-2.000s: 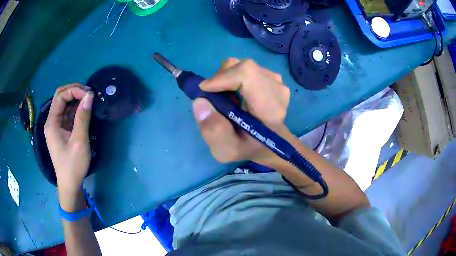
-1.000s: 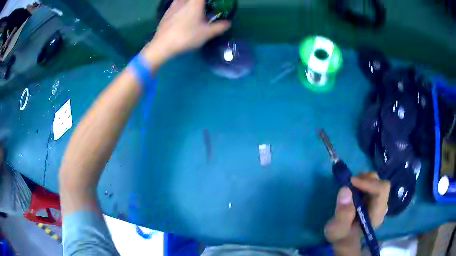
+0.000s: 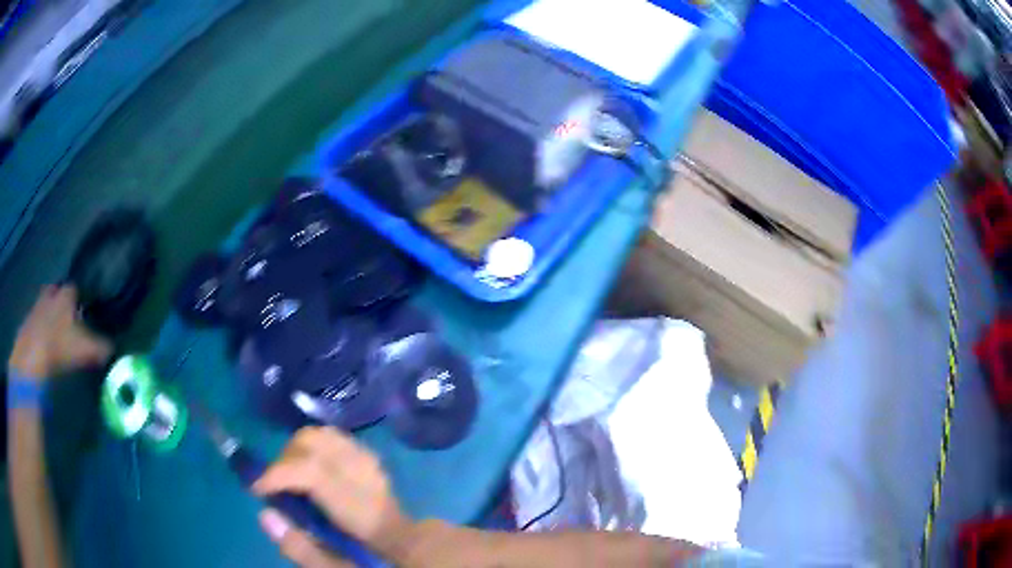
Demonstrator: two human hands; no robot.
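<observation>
The view is blurred. My right hand holds the dark-blue soldering iron, its metal tip pointing up and left, below the pile of black discs. My left hand, with a blue wrist band, is at the far left edge, beside a dark round part; I cannot tell whether it touches it. The green solder spool lies between my hands. One black disc with a bright centre lies at the near end of the pile.
A blue tray holds a dark grey station, a yellow square piece and a whitish round disc. Right of the bench edge are cartons, a blue crate, clear plastic bags and floor tape.
The view has swung right towards the tray, cartons and floor. My left hand now shows at the left edge. The iron is still in my right hand, now nearer the disc pile and spool in view.
</observation>
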